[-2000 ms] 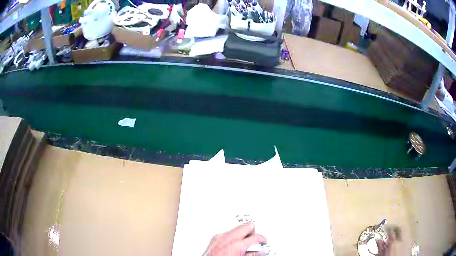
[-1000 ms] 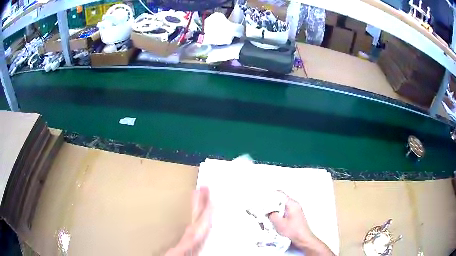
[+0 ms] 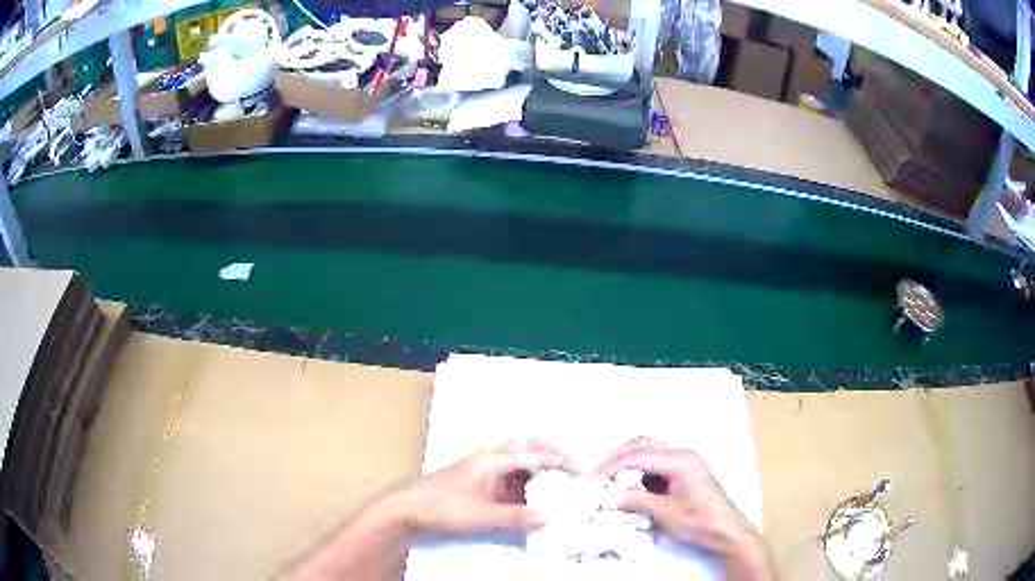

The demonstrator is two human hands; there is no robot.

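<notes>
A white crumpled bundle (image 3: 590,516) lies over the lower part of the white sheet stack (image 3: 590,397). My left hand (image 3: 482,490) holds its left side, and my right hand (image 3: 679,499) holds its right side, fingers curled around it. No metal can be made out for certain inside the wrap. A shiny metal footed piece (image 3: 859,536) sits on the brown cardboard bench to the right of the stack, with its posts pointing up.
Another metal footed piece (image 3: 919,306) stands on the green conveyor (image 3: 511,261) at the right. A small white scrap (image 3: 236,271) lies on the belt at the left. Flat cardboard sheets (image 3: 51,386) are stacked at the left bench end. Shelving behind holds boxed parts.
The sheet corners that stood up at the stack's back edge are down. The right hand left the metal piece at the right; both hands have come together around the white bundle.
</notes>
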